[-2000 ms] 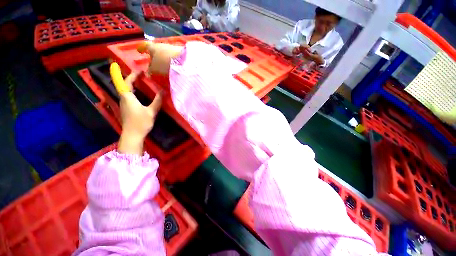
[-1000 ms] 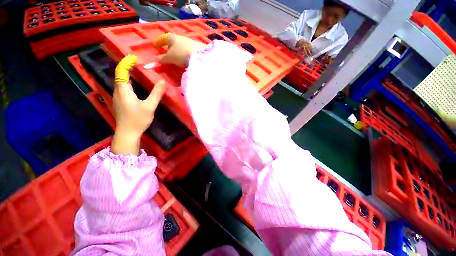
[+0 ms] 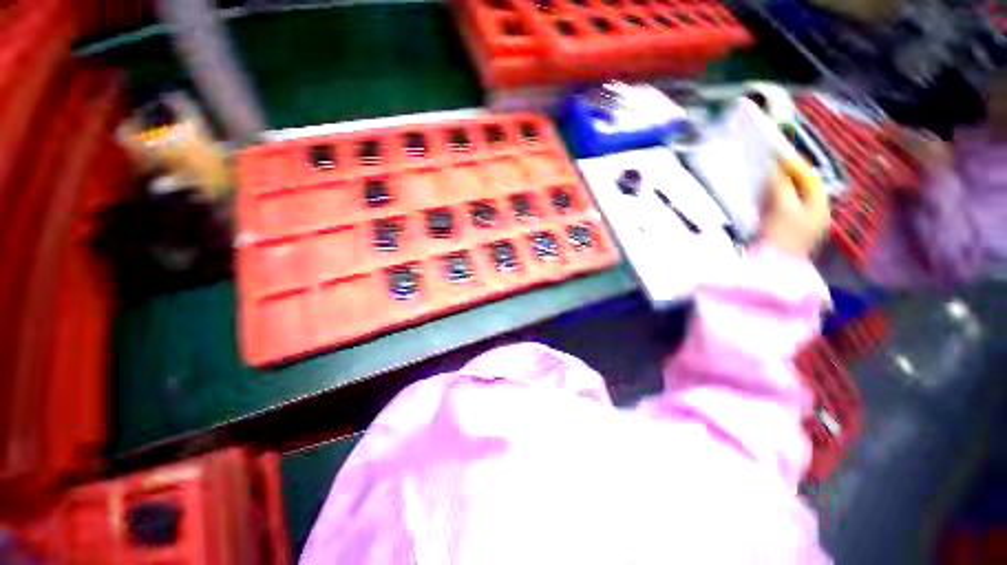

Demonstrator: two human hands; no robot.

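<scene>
The view is motion-blurred. My right hand (image 3: pixel 797 210), with yellow finger cots, reaches out at the upper right. It is at a pale white thing (image 3: pixel 734 166), either touching or holding it; the blur hides which. My left hand is not visible. A red-orange foam tray (image 3: pixel 304 248) lies on the bench at centre left. Several dark watch bodies (image 3: pixel 440 223) sit in its pockets, mostly in the middle and right; some left pockets are empty.
A white record sheet (image 3: pixel 663 259) with a black marker pen (image 3: pixel 677 211) lies right of the tray. Behind are a blue bin (image 3: pixel 596 130) and stacked foam trays (image 3: pixel 602 50). A person's pink sleeve (image 3: pixel 972 210) is at far right. A blurred skin-toned shape is at upper left.
The view has swung to the right. My hands have left the large tilted tray; my right hand is now beside the record sheet, and my left hand has gone out of view.
</scene>
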